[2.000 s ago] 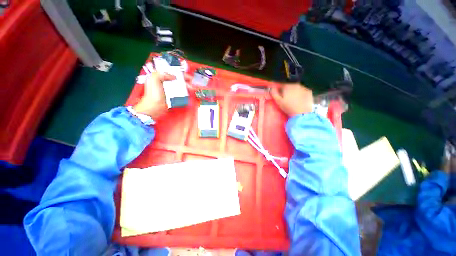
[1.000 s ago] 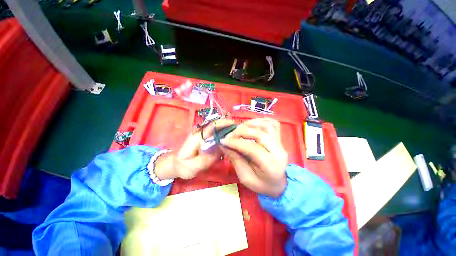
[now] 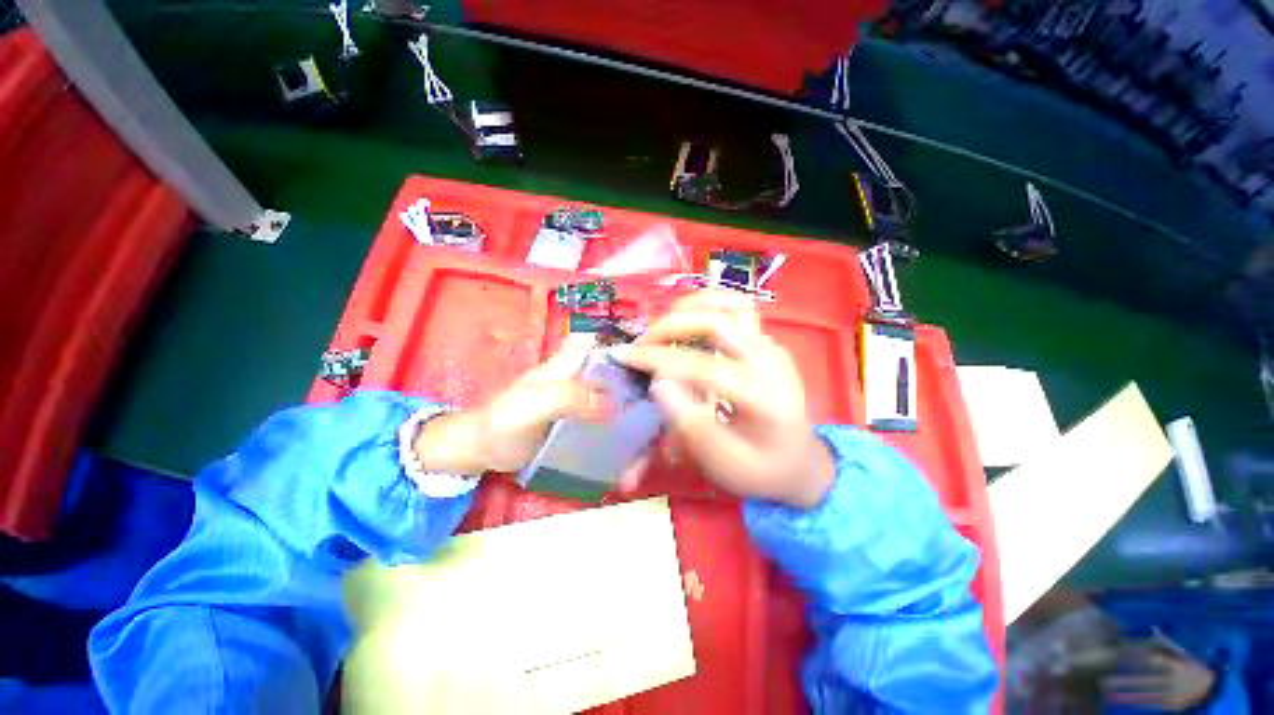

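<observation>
A battery pack (image 3: 579,444) is held between my hands over the red compartment tray (image 3: 468,342), its pale face showing below the fingers. My left hand (image 3: 514,416) grips its left side. My right hand (image 3: 727,398) is at its upper right end, fingers bent over a dark part; the fingertips are blurred, so their hold is unclear. A green circuit board (image 3: 584,293) lies just behind my hands. Another battery pack (image 3: 890,374) with white wires lies at the tray's right edge. A pale yellow sheet (image 3: 538,608) lies on the tray's near part.
More packs with wires, such as one at centre (image 3: 696,168), lie on the dark green conveyor behind the tray. Red stacked trays (image 3: 84,293) stand at left beside a grey post (image 3: 161,119). Cream sheets (image 3: 1069,489) and a white bar (image 3: 1190,469) lie at right. Another person's hand (image 3: 1160,676) shows lower right.
Two seconds ago my hands were apart; they came together over the tray. Since one second ago, the held pack's pale face has come into view below my fingers.
</observation>
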